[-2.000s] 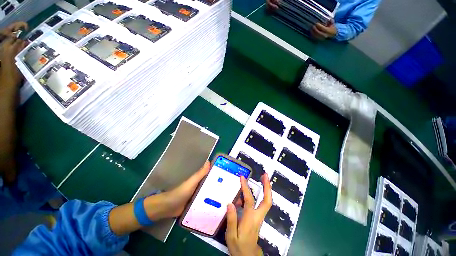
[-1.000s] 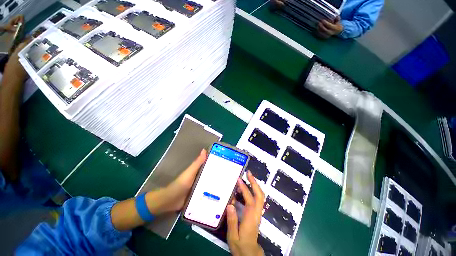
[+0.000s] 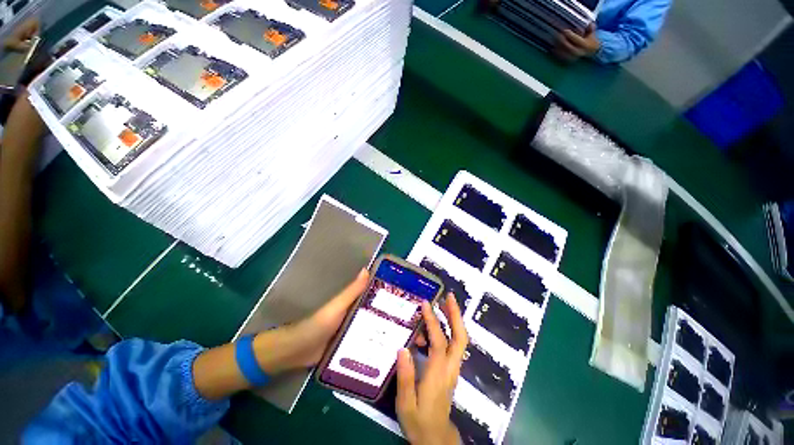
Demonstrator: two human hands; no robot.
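A smartphone (image 3: 380, 335) with a lit screen, blue at the top and white and dark red below, is in my left hand (image 3: 326, 322), which grips its left edge. A blue band is on my left wrist. My right hand (image 3: 431, 378) has its fingers apart over the phone's right edge; a fingertip is at the screen, and I cannot tell whether it touches. Under and beside the phone lies a white tray (image 3: 533, 341) with black-faced parts (image 3: 505, 322) in two columns. Phone and right hand hide part of it. A grey-brown sheet (image 3: 324, 252) lies left of the phone.
A tall white tray stack (image 3: 287, 143) with orange-marked boards stands at upper left. A dark box (image 3: 576, 143) with clear crumpled plastic and a long translucent strip (image 3: 629, 278) lie to the right. Another tray (image 3: 670, 348) is at lower right. Other people's hands show at upper left and top.
The phone screen has changed from mostly white to a page with dark red areas. My right fingers have shifted over the phone's right side. My left hand keeps its hold.
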